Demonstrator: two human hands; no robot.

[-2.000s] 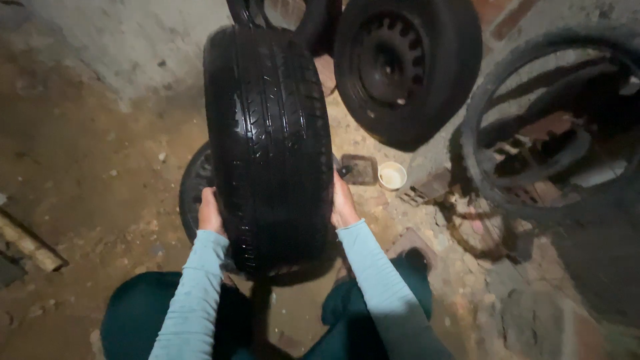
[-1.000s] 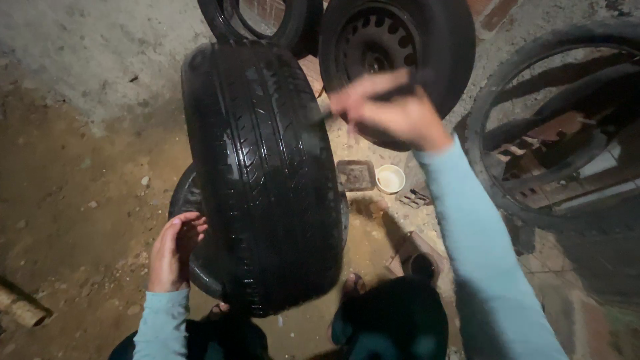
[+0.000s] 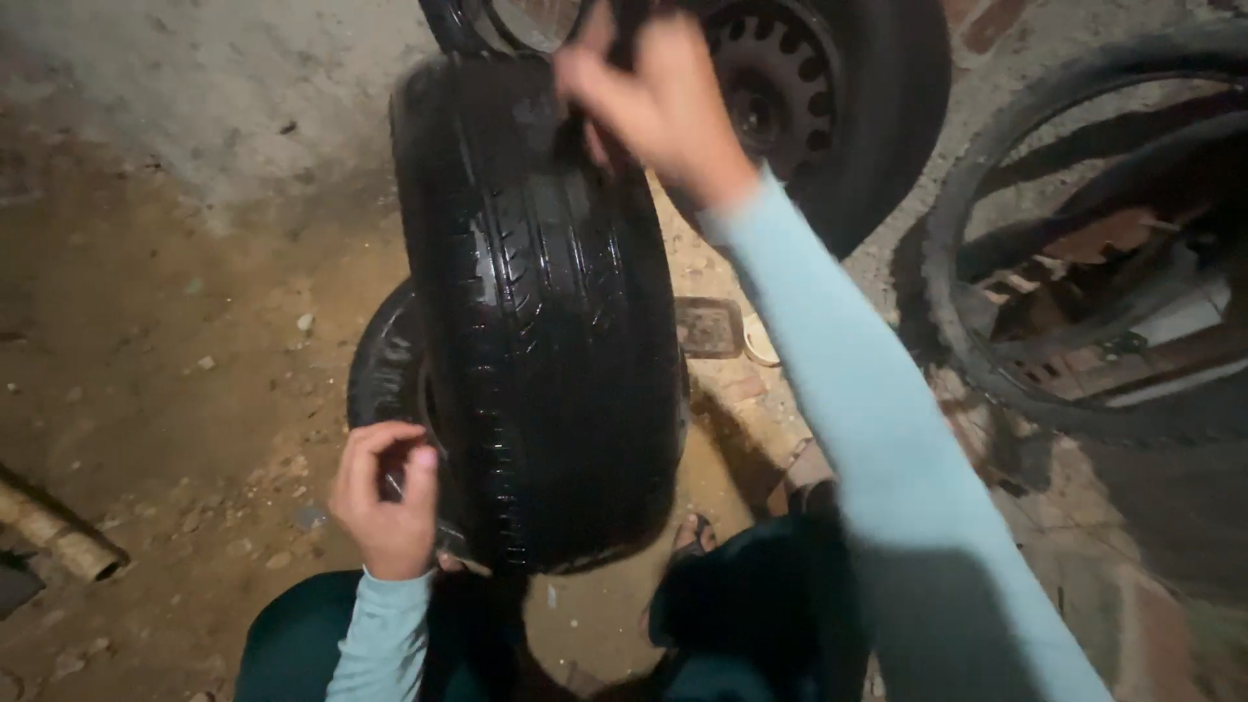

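A wet black car tyre (image 3: 546, 322) stands upright in front of me, its tread facing me, over another tyre (image 3: 375, 356) lying flat beneath it. My left hand (image 3: 388, 497) is at the lower left side of the standing tyre, fingers curled and thumb raised; whether it touches the rubber is unclear. Over the tyre's upper right edge is my right hand (image 3: 653, 102), blurred. A dark thing seems to be under its fingers, but I cannot tell whether the hand grips it.
Behind stands a wheel with a dark steel rim (image 3: 765, 107). At the right a bicycle tyre (image 3: 951, 253) leans near bricks. A small rectangular tray (image 3: 709, 328) and a white bowl (image 3: 760, 341) sit on the dirt floor. A bamboo pole (image 3: 58, 531) lies at the left.
Both hands held the tyre's sides two seconds ago. The right hand has since left its side and moved up and then left over the tyre's top. The left hand's fingers have curled.
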